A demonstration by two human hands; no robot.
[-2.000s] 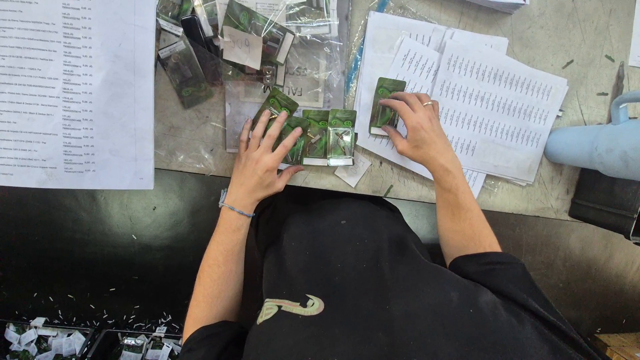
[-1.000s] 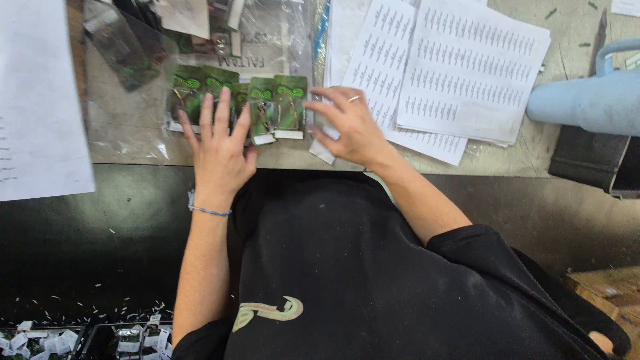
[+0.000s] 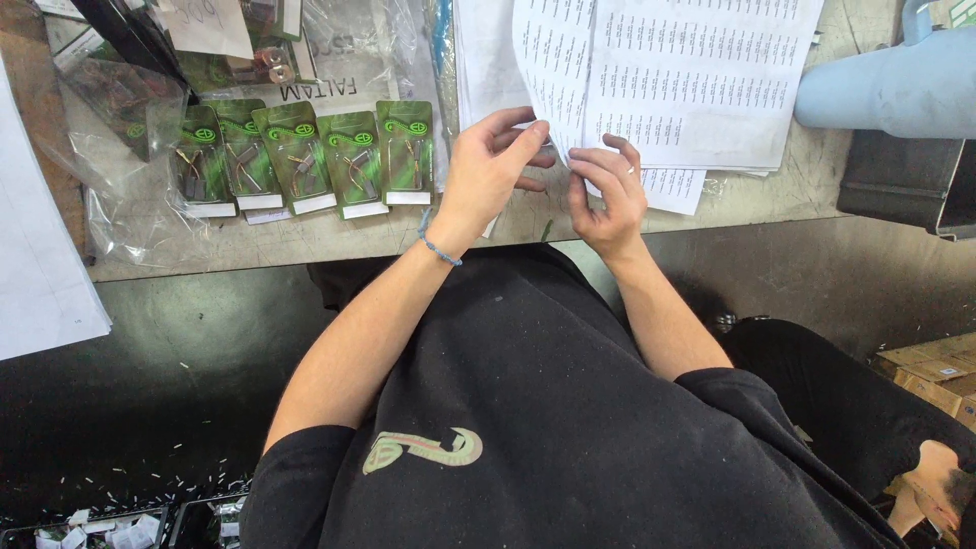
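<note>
My right hand pinches the lower corner of a printed label sheet, which curls up between my hands. My left hand is beside that sheet's left edge, thumb and fingers apart; whether it touches the paper is unclear. To its left, several green blister packs stand in a row on the bench, each showing small grey blocks with wire leads, likely carbon brushes, and a white strip at the bottom. The rightmost pack is nearest my left hand. Another stack of printed sheets lies under and right of the curled sheet.
Clear plastic bags with more packs lie behind the row. A light blue tumbler and a dark metal box are at the right. Large paper sheets overhang the bench edge at left. Bins with small tagged packs sit below at lower left.
The left hand has left the green packs and moved right to the papers. The packs now form a spread row. My right hand has moved from beside the packs to the label sheet and taken hold of its corner.
</note>
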